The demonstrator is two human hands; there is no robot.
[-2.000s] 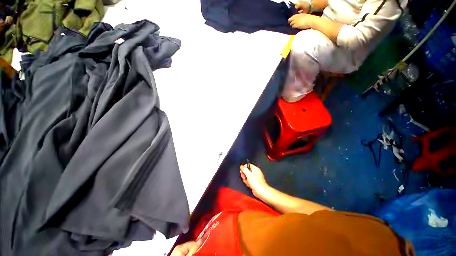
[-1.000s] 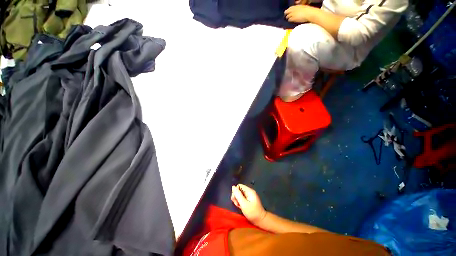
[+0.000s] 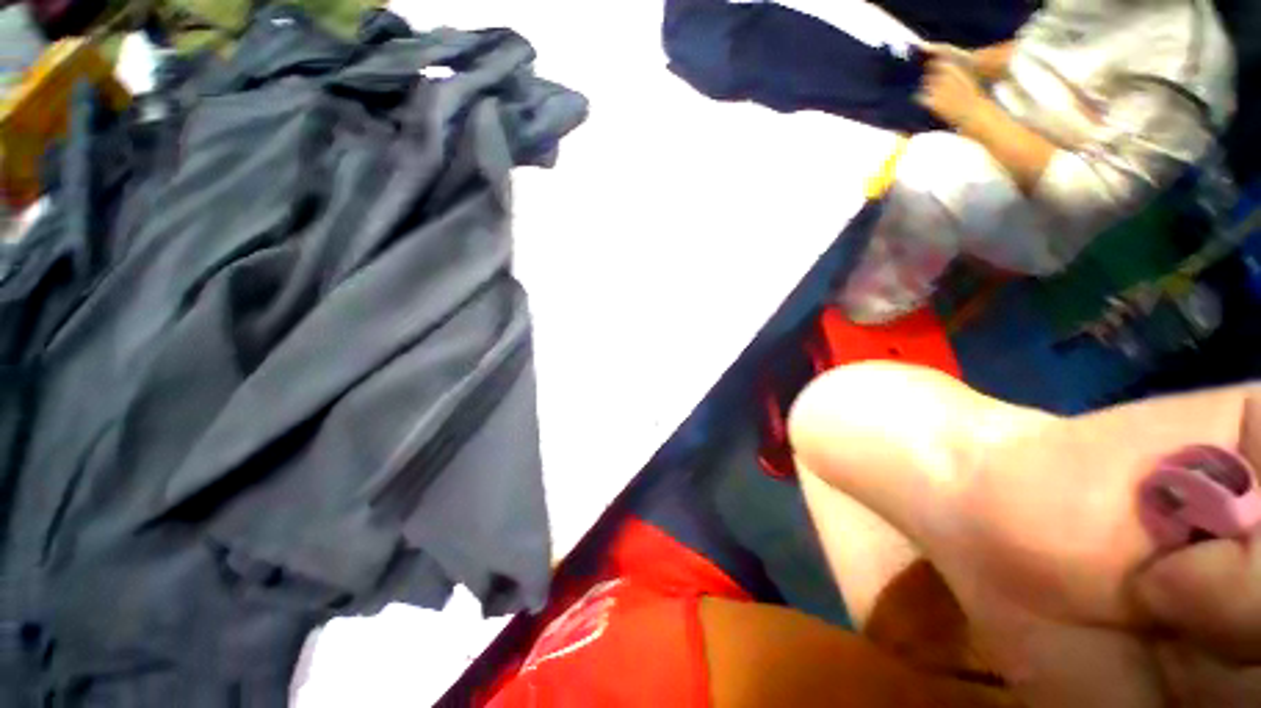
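A large heap of dark grey garments (image 3: 332, 318) lies over the left part of the white table (image 3: 650, 263), its pleated lower edge near the table's front edge. My right arm is bent up close to the camera at the lower right. My right hand (image 3: 1189, 588) is partly cut off by the right edge, with fingers curled. A pink loop (image 3: 1196, 495), perhaps a tool's handle, sits at its fingers; the rest of it is hidden. My left hand is not in view. Neither visible hand nor arm touches the garments.
Another person (image 3: 1093, 152) sits at the far right side, hands on dark navy cloth (image 3: 788, 58). A red stool (image 3: 899, 342) is partly hidden behind my arm. A yellow-orange carton (image 3: 53, 111) and olive-green cloth (image 3: 194, 31) are at the far left.
My right hand has risen from low beside the table to close before the camera at the right. My left hand, partly visible two seconds ago, is out of view. The view has shifted.
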